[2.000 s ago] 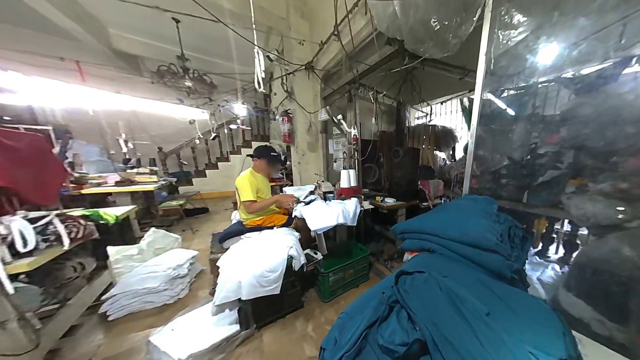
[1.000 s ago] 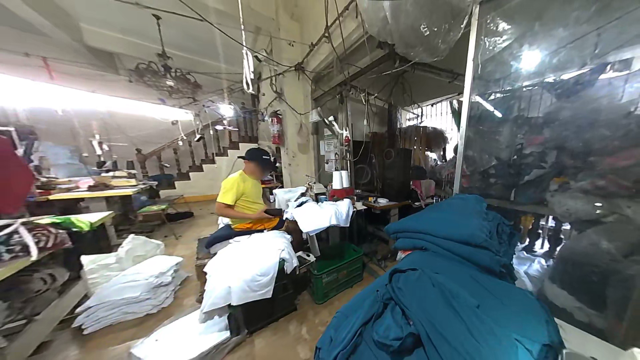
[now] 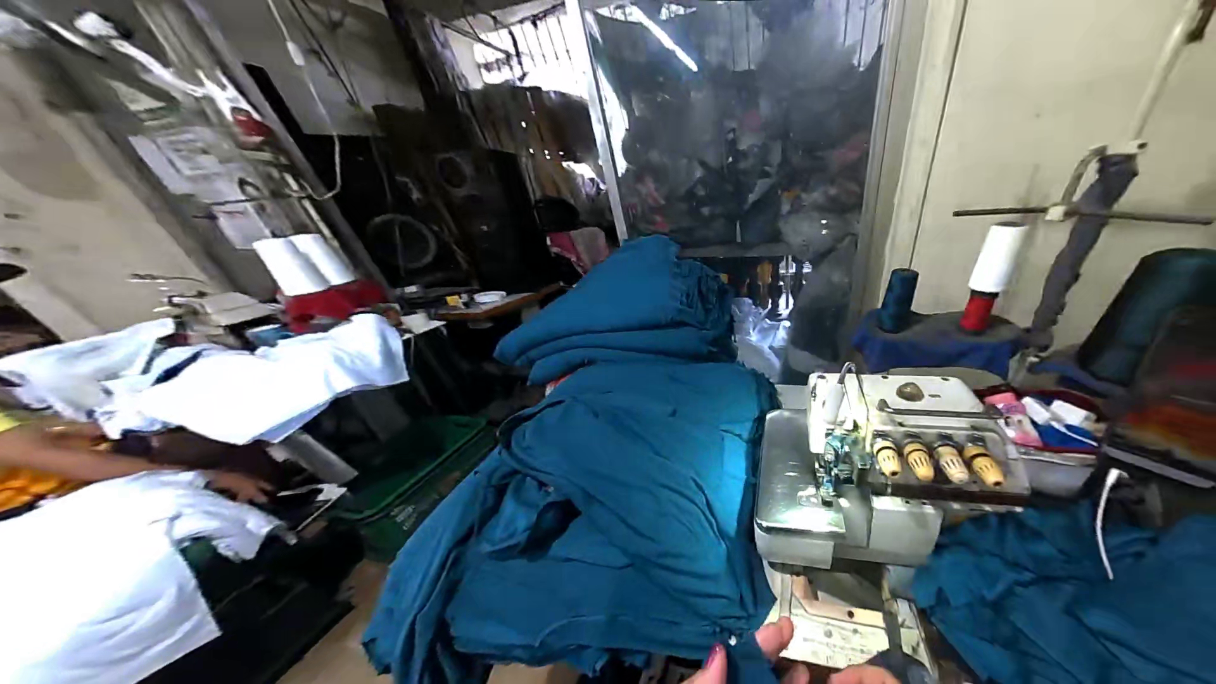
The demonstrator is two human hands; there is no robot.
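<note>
At the bottom edge, my left hand [image 3: 774,638] shows only as fingertips, one with a dark red nail, pinching a corner of teal fabric [image 3: 627,532]. Just right of it, part of my right hand [image 3: 860,674] shows at the frame edge; its grip is hidden. Beyond my hands stands a white overlock sewing machine [image 3: 902,408] with several tension dials and a lit needle area. A large heap of teal cloth lies along its left side, with folded teal pieces [image 3: 627,313] stacked behind.
More teal cloth [image 3: 1064,579] lies right of the machine. Thread cones [image 3: 993,261] stand behind it, near a small container of items [image 3: 1045,427]. At left, a co-worker's arm [image 3: 95,456] reaches over white cloth [image 3: 104,570], near a green crate [image 3: 408,484].
The view has swung right and down, bringing the overlock machine and my fingertips into sight. The co-worker, seated in full view before, now shows only as an arm at the left edge.
</note>
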